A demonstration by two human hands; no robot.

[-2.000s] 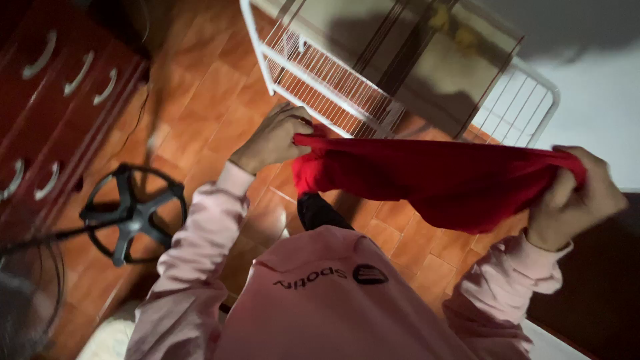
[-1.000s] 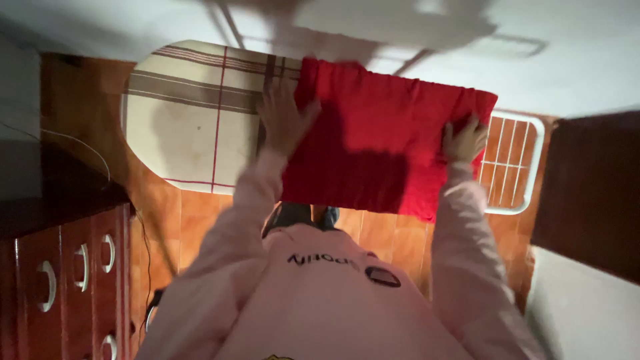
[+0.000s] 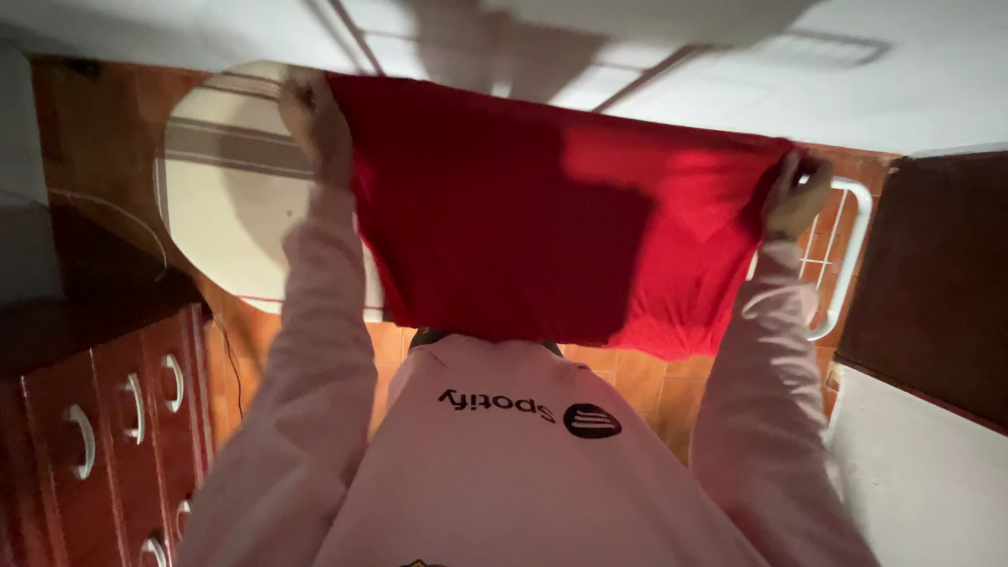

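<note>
A red cloth [image 3: 504, 213] is spread wide between my hands, over an ironing board with a cream, striped cover [image 3: 228, 205]. My left hand [image 3: 315, 118] grips its far left corner, above the striped part of the board. At the far right corner, my right hand [image 3: 795, 189] is closed on the cloth beside the board's white wire rack [image 3: 854, 228]. A dark shadow falls over much of the cloth. The cloth's near edge hangs close to my pink top, and it hides the middle of the board.
A dark red chest of drawers [image 3: 110, 425] with white handles stands at the lower left. A white wall [image 3: 709, 87] runs along the board's far side. Dark brown furniture [image 3: 937, 276] is at the right. A thin cable [image 3: 228, 354] lies by the drawers on the tiled floor.
The red cloth, bunched in a strip two seconds ago, was spread on the board one second ago with my hands flat on it. Both hands now grip its far corners, farther apart.
</note>
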